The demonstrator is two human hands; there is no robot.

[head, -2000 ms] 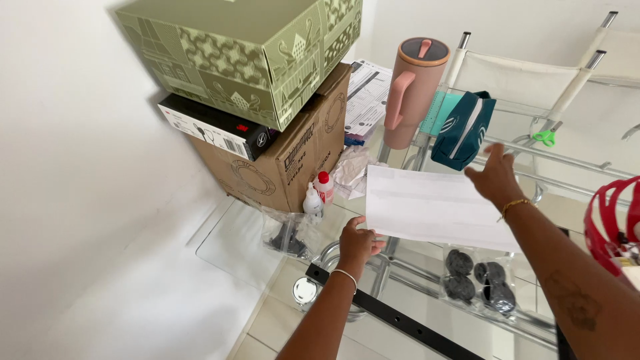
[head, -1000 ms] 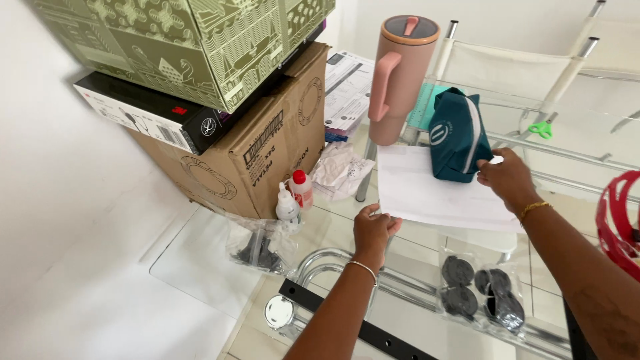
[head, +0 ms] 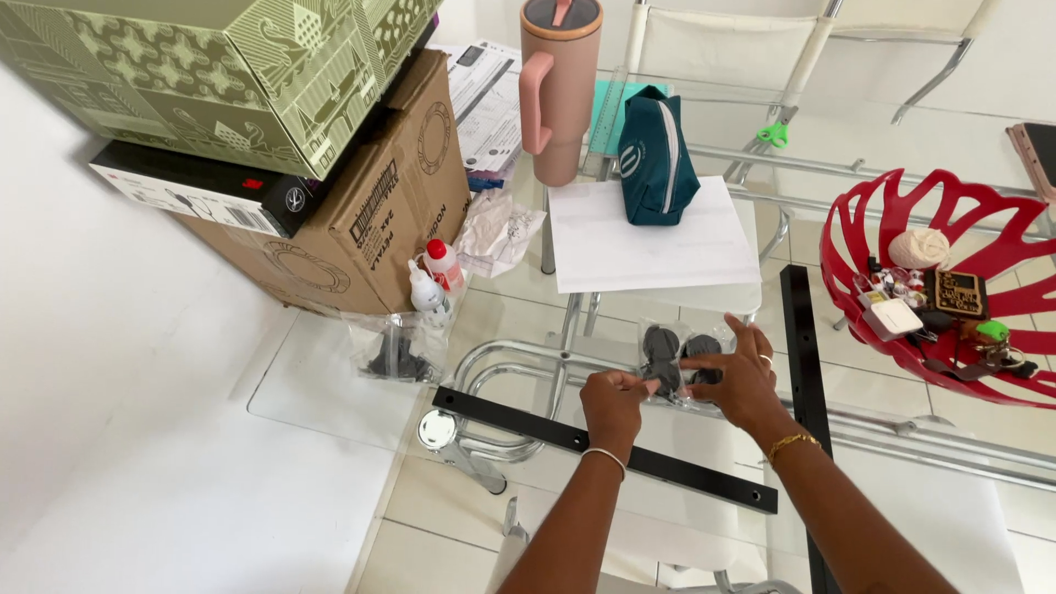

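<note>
A clear plastic bag of round black parts (head: 662, 351) lies on the glass table. My left hand (head: 612, 404) has its fingertips at the bag's lower left edge; whether they grip it cannot be told. Over the bag's right side is my right hand (head: 738, 371), fingers spread and touching or just above it. One black drilled bar (head: 528, 425) passes under my left wrist, and a second black bar (head: 800, 330) runs beside my right hand. Beyond the hands, a teal zip pouch (head: 656, 165) rests on white paper (head: 577, 247).
A pink tumbler (head: 565, 99) stands behind the paper. At left are a cardboard box (head: 396, 181) with boxes stacked on it, two small bottles (head: 437, 272) and a bag of black parts (head: 396, 351). A red openwork bowl (head: 891, 223) holds small items; green scissors (head: 773, 134) lie farther back.
The pouch, beside the paper at first, now rests on it. Both hands have left the paper and pouch and come to the bag of round black parts.
</note>
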